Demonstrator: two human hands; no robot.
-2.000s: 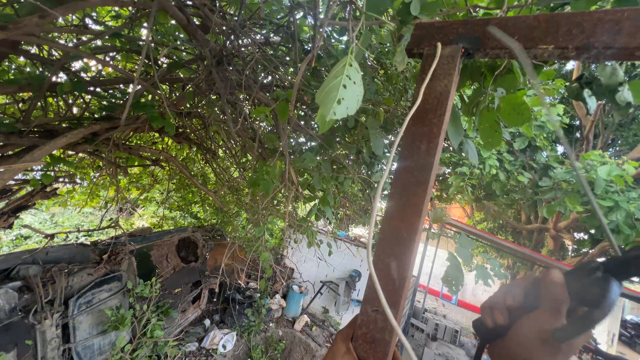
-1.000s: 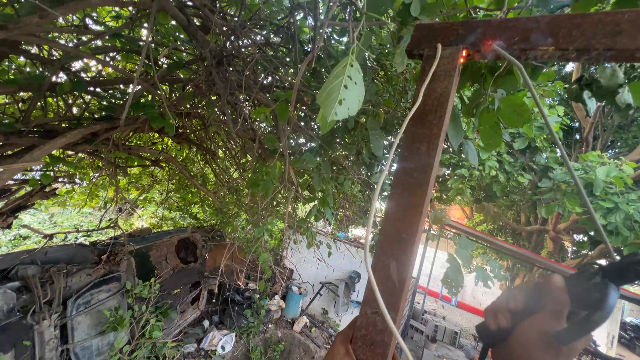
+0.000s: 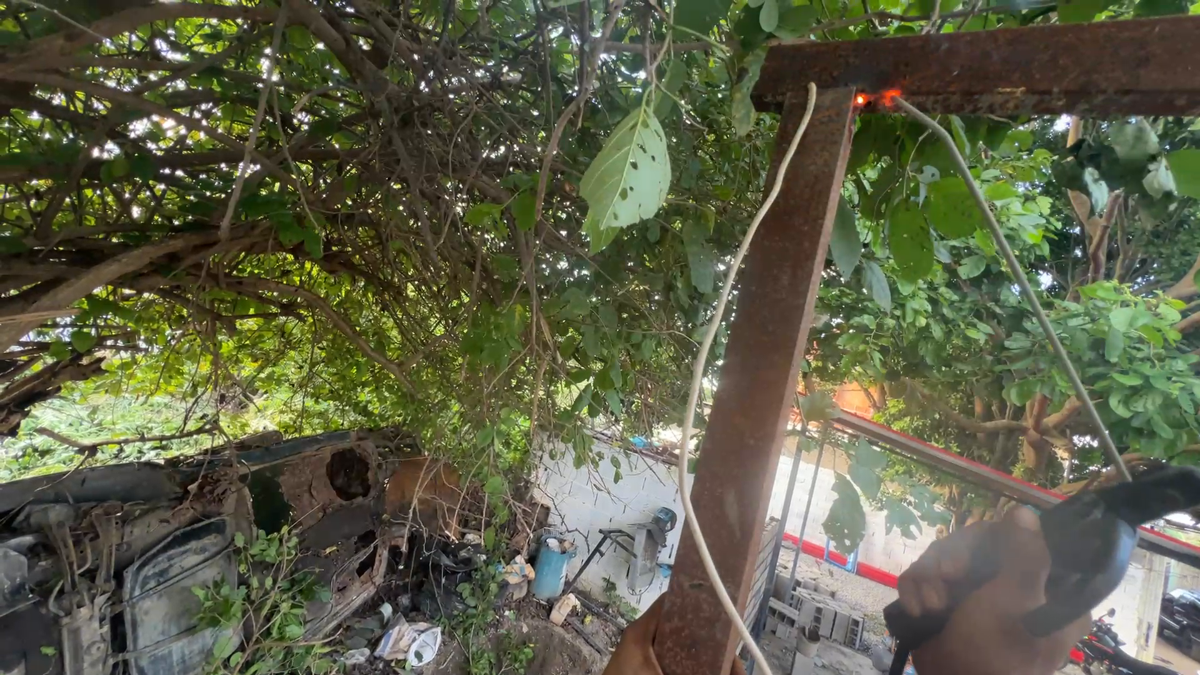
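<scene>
My right hand (image 3: 994,591), blurred at the lower right, is closed on a black welding electrode holder (image 3: 1092,548). A grey stick electrode (image 3: 1022,272) slants up from it, its tip close to the underside of a rusty horizontal steel bar (image 3: 984,66). Two spots glow red-orange near the tip, at the joint with a rusty upright steel bar (image 3: 769,356). At the bottom edge my left hand (image 3: 642,647) grips the upright's lower part; most of that hand is out of frame. A thin pale cable or rod (image 3: 698,394) runs along the upright.
Leafy branches (image 3: 375,169) hang behind and around the frame. A rusted vehicle wreck (image 3: 178,553) lies at the lower left. Below are a blue container (image 3: 553,565), a white block wall (image 3: 591,497), concrete blocks (image 3: 816,614) and a red-edged metal beam (image 3: 947,459).
Two seconds ago no glow showed at the joint; red-orange spots appear one second ago and still glow now. The electrode holder has shifted slightly, while the left hand keeps its grip on the upright.
</scene>
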